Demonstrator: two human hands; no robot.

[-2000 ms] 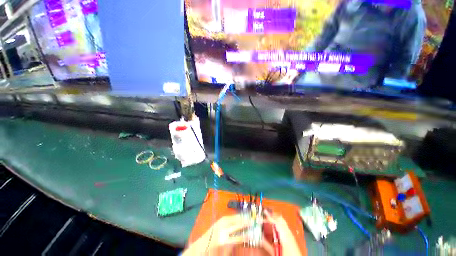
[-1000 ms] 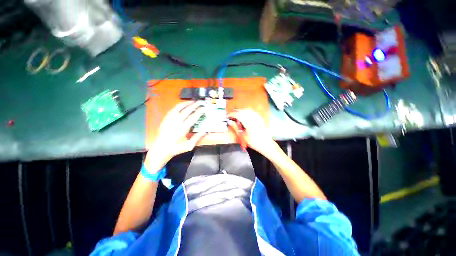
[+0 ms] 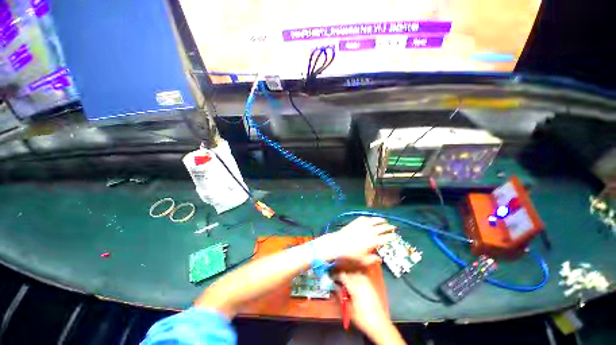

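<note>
A main board lies on the orange jig base at the bench edge. My left hand reaches across the jig. Its fingers are at the upper left edge of a second, pale board right of the jig; whether they grip it is unclear. My right hand is below my left, at the right side of the jig board, and holds a red pen-like tool. The connector block is hidden under my left arm. A green board lies left of the jig with a dark lead.
A remote control, blue cable and orange test box with lit lamp are at right. The oscilloscope stands behind. A white wrapped object, two tape rings and AV leads are at left. A coiled cord hangs over the bench.
My left hand has left the board on the jig and moved right, across the jig, to the pale board. My right hand stays near the jig board. The view has tilted up again.
</note>
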